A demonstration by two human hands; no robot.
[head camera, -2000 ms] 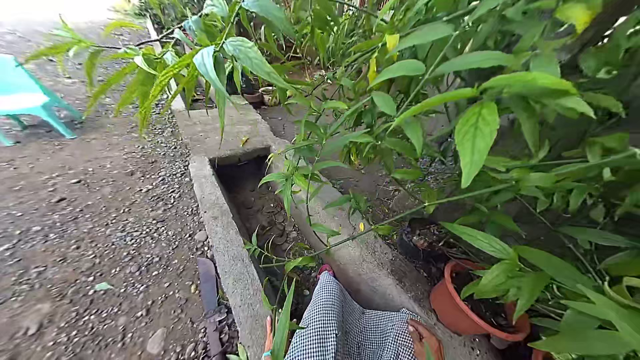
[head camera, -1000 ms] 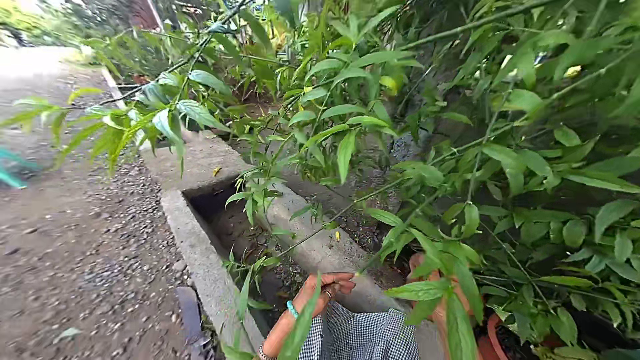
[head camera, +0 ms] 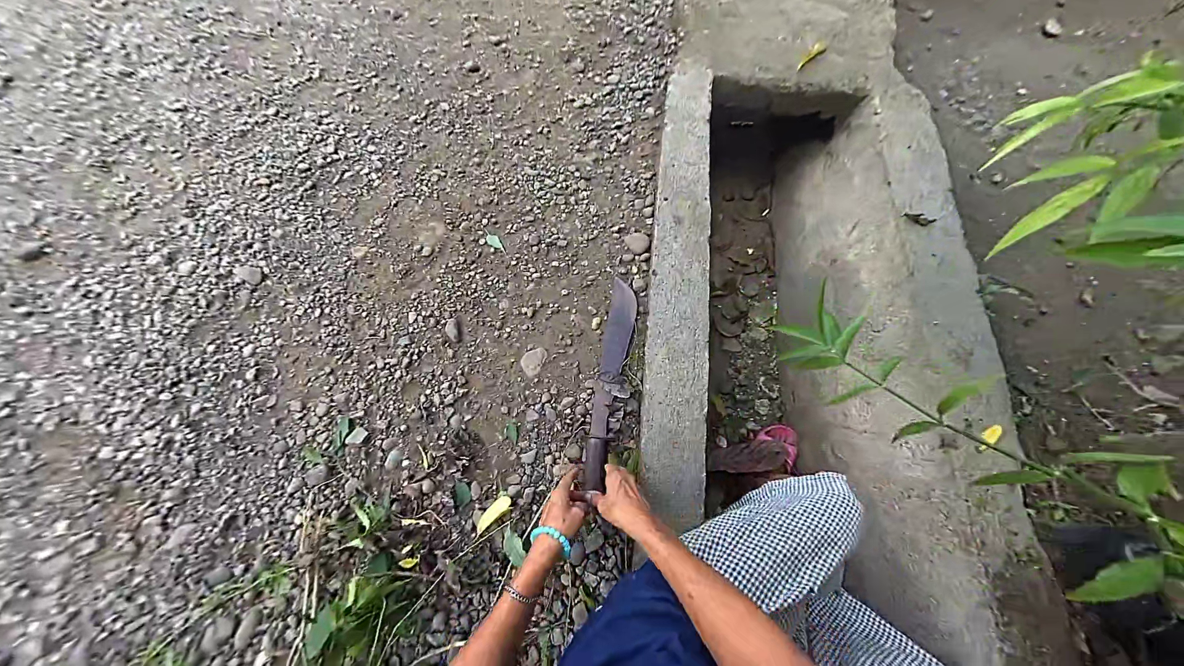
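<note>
A machete (head camera: 610,356) lies on the gravel close beside the drain's concrete edge, its dark blade pointing away from me. Its sheath or wrapping around the middle cannot be made out well. My left hand (head camera: 561,511), with a turquoise bead bracelet at the wrist, is at the butt of the dark handle (head camera: 597,461). My right hand (head camera: 622,498) touches the same end from the right. Whether either hand has closed its grip on the handle is not clear; the fingers of both meet around its end.
A narrow open drain (head camera: 743,277) with a raised concrete edge (head camera: 680,305) runs along my right, my foot in a pink shoe (head camera: 779,444) inside it. A leafy branch (head camera: 925,413) reaches in from the right. Cut greenery (head camera: 356,601) lies at the lower left.
Both hands have come from among the leafy stems down to the handle on the gravel, left of the drain. The view has swung down and to the left.
</note>
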